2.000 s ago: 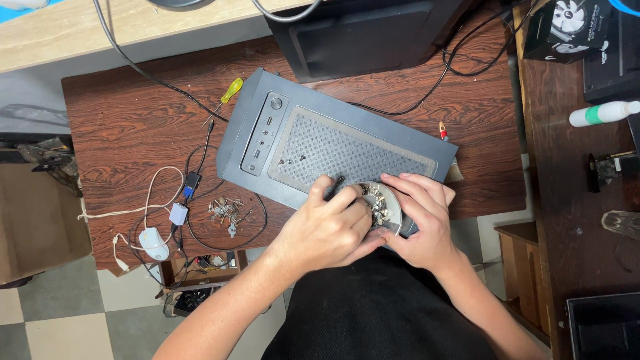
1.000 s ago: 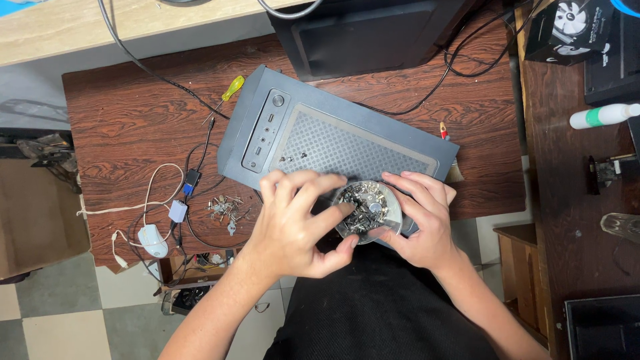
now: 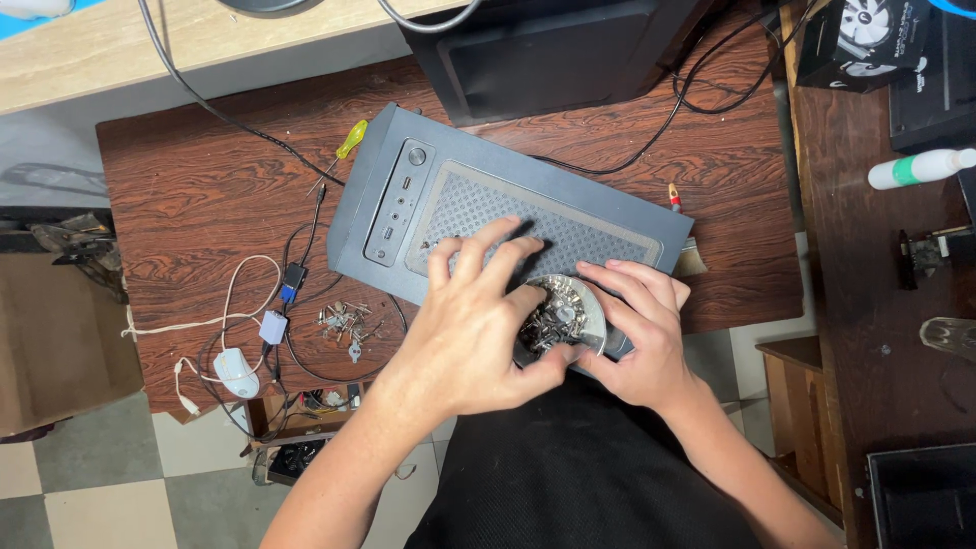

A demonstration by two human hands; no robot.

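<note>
A dark computer case lies on the wood-grain table, its mesh panel and port strip facing up. Over its near right edge my right hand grips a round container of screws. My left hand is at the container's left side, thumb and index finger at its rim and the other fingers spread above the mesh; whether it pinches a screw cannot be seen. Several small screws rest on the mesh. A loose heap of screws and metal bits lies left of the case, and a yellow-handled screwdriver is by its upper left corner.
A second black computer case stands behind. Cables with a VGA adapter and a white mouse occupy the table's left side. A red-tipped tool and a brush are at right. Beyond are a white bottle and fan box.
My left hand's fingers have moved from inside the container to spread over the mesh, with thumb and index finger still at the rim. My right hand keeps hold of the container.
</note>
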